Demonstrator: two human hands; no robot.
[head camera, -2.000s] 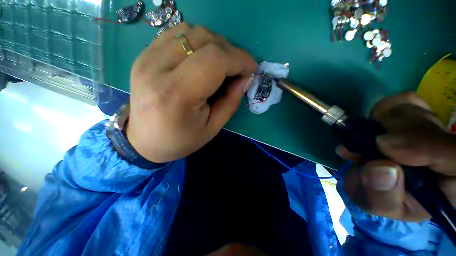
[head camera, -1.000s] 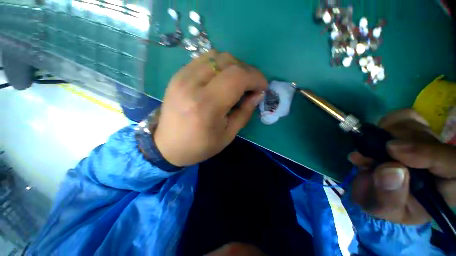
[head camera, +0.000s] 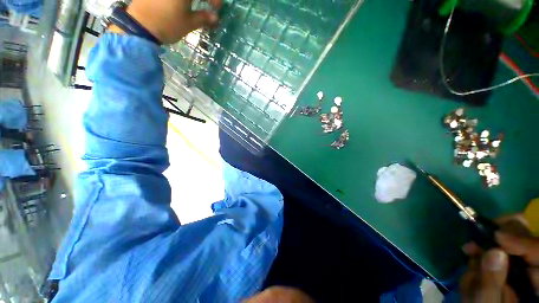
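My right hand holds the black handle of a soldering iron at the lower right. Its brass-coloured barrel points up-left, with the tip beside the white pad, not seen touching it. No board shows on the pad. My left hand is at the top edge, partly cut off, over the far part of the clear blister tray. Something pale shows by its fingers; whether it is held is unclear. Small board assemblies lie beside the tray. Coin-like components with leads lie in a pile beyond the iron.
A black stand carries a green-rimmed spool and a silver solder strand at the top right. A red cord is at the right. Part of a yellow roll is at the right edge. The green mat's front edge runs diagonally. Floor and blue-clothed people show at left.
My left hand has left the pad and moved up-left over the tray. The dark board is gone from the pad. The view has shifted left, showing more tray. The iron remains in my right hand.
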